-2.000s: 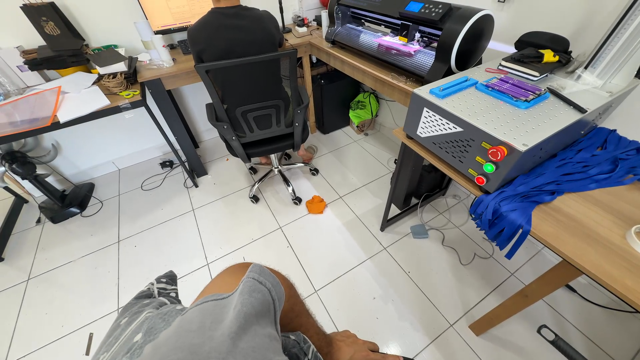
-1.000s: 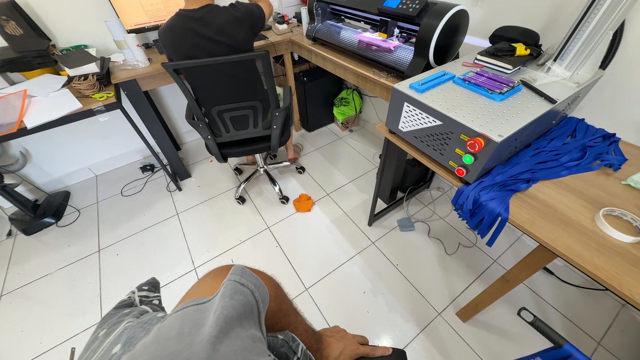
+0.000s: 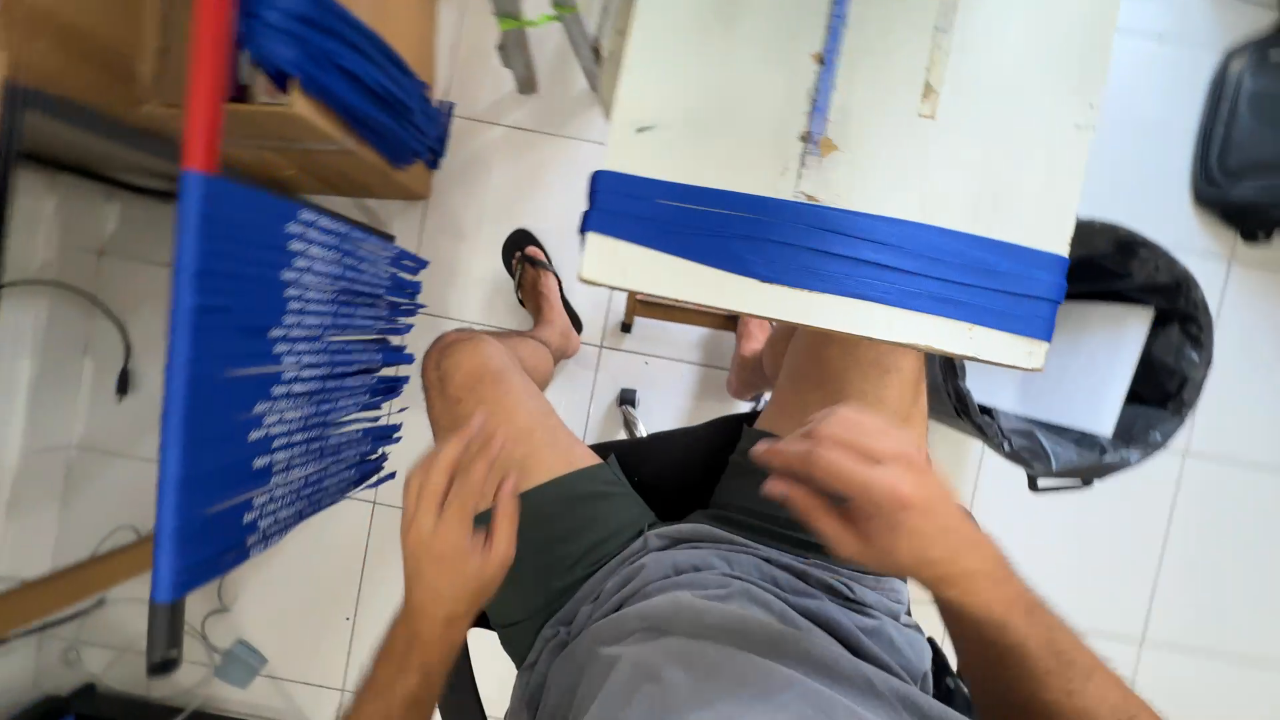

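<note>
Blurred by motion, my left hand hangs over my left thigh with fingers apart and nothing in it. Over my lap, my right hand is raised with bent, spread fingers and also holds nothing. Beyond the hands, a flat blue ribbon is wound in several layers around the near end of a white board. To the left, many blue printed ribbons hang side by side from a rod whose bare part is red, their cut ends pointing right.
A cardboard box at upper left holds more blue ribbons. Right of the board stands a bin with a black liner, a white sheet inside. A black case lies at the far right. A cable runs at the left.
The view has swung from the desks and a seated person to my lap. Both my hands are now in sight; before, only one hand showed at the bottom edge.
</note>
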